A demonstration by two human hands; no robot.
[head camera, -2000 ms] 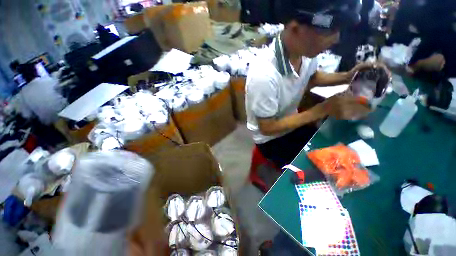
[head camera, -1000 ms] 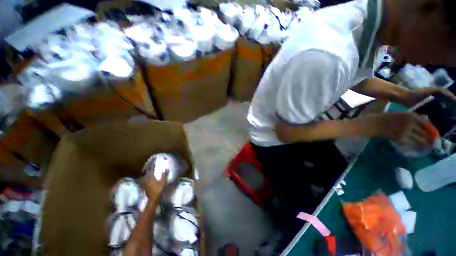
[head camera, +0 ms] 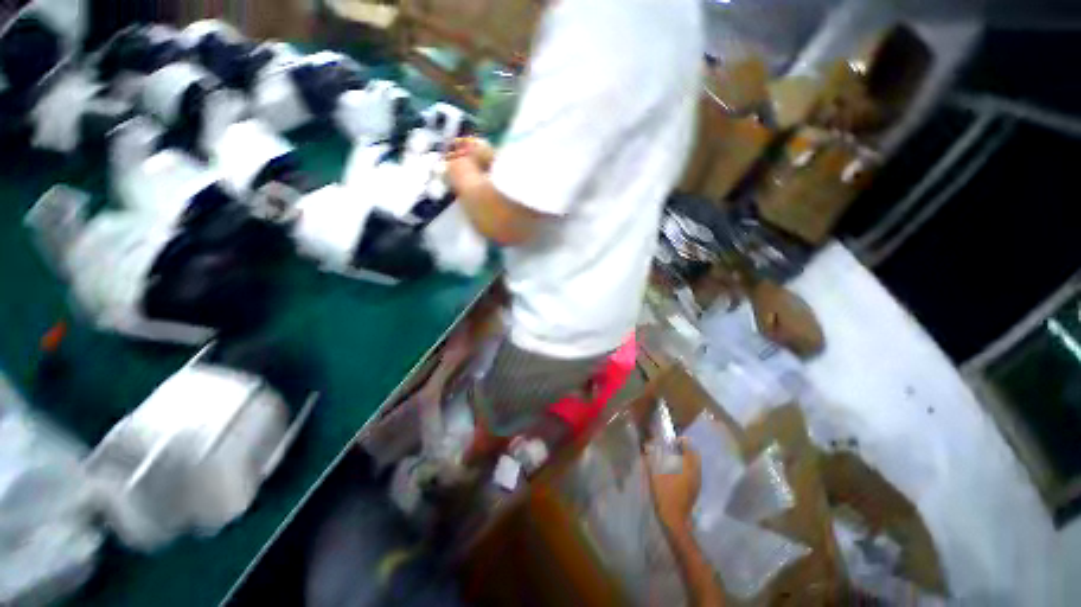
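Note:
My right hand [head camera: 673,480] reaches into an open brown carton [head camera: 682,391] full of loose clear plastic bags [head camera: 759,510]. Its fingers are closed on a shiny piece of clear bag [head camera: 666,425]; the view is blurred there. My left hand is not in view. White-and-black security cameras [head camera: 202,451] lie on the green table [head camera: 356,326] at the left, the nearest one cut by no edge and lying on its side.
A standing person in a white shirt [head camera: 605,166] works with their hands at the table's far edge. Several more cameras [head camera: 344,225] cover the table's far part. More cartons [head camera: 818,178] stand behind. A small orange piece [head camera: 53,337] lies on the table at far left.
The view has swung right, from the carton of bagged cameras and seated worker to the carton of bags. The hand seen on a bagged camera is out of view; my right hand now shows.

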